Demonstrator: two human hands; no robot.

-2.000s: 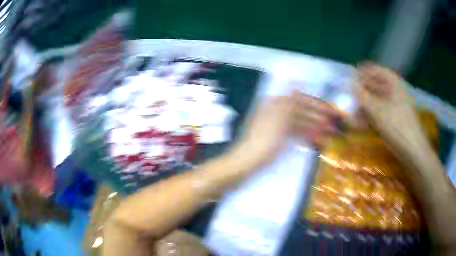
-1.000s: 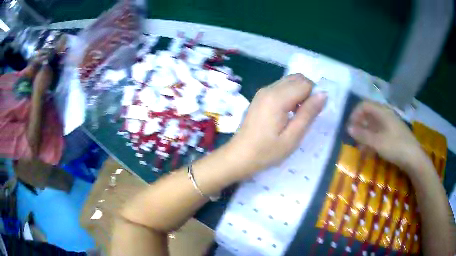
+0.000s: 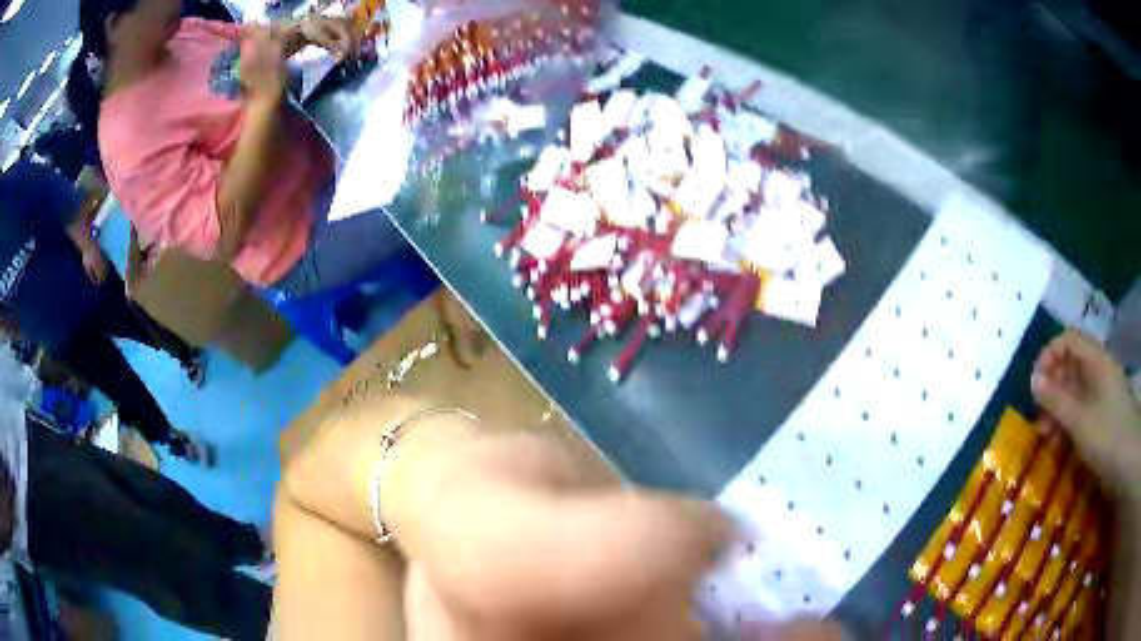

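Note:
A long white sheet with small dark dots [image 3: 888, 363] lies on the dark green bench. My left hand [image 3: 588, 551], with a bracelet on its wrist, is blurred at the sheet's lower end; its fingertips are unclear, so I cannot tell if it holds anything. Shiny orange units with red wires and tiny white plugs [image 3: 1020, 526] lie in close rows at the lower right, partly cut off. My right hand [image 3: 1086, 382] is curled at the upper edge of these rows, near the right picture edge; what its fingers hold cannot be told.
A loose heap of white squares with red wires [image 3: 676, 200] lies left of the sheet. A clear bag of red-wired parts [image 3: 501, 56] is beyond it. A pale rail [image 3: 801, 94] edges the bench. A person in a pink top [image 3: 188, 138] sits at left; cardboard [image 3: 207, 301] is on the floor.
The view has swung left, showing more of the floor and people. My left hand has moved from the sheet's upper part to its lower end. My right hand remains by the orange rows.

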